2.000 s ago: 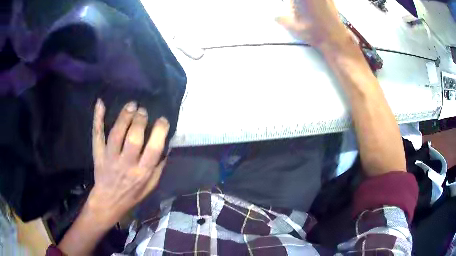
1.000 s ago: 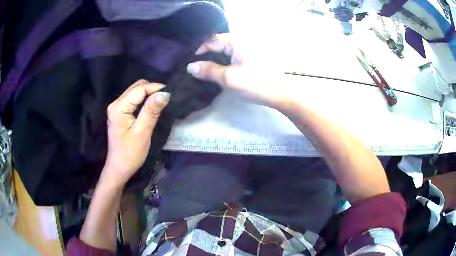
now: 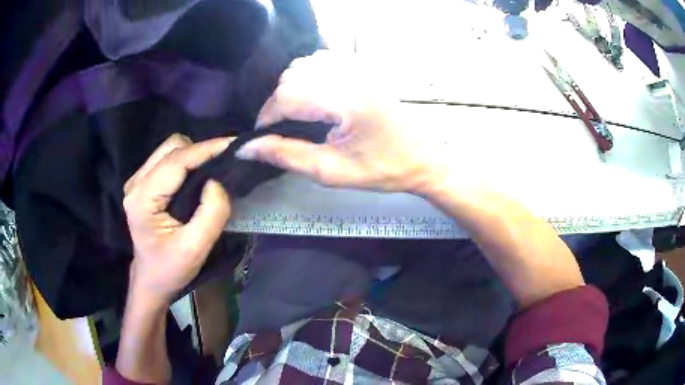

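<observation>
The black garment piece point(image 3: 82, 188) with dark purple bands point(image 3: 169, 79) lies over the left side of the white table and hangs down at the left. My left hand point(image 3: 173, 203) pinches a fold of the cloth at its edge. My right hand point(image 3: 330, 128) holds the same edge just to the right, with the cloth between thumb and fingers. The two hands are close together above the table's front edge. The fingertips are partly hidden by the fold.
Red-handled thread snips point(image 3: 582, 109) lie on the white table point(image 3: 496, 173) at right. A printed ruler point(image 3: 338, 225) runs along the front edge. Small metal parts point(image 3: 517, 22) show at the top. A dark purple scrap point(image 3: 642, 51) is at upper right. Black pieces with white edges point(image 3: 665, 308) are at lower right.
My right hand came from the table's right side onto the cloth. My left hand, flat on the cloth before, now pinches its edge. The hands have since moved slightly left and down.
</observation>
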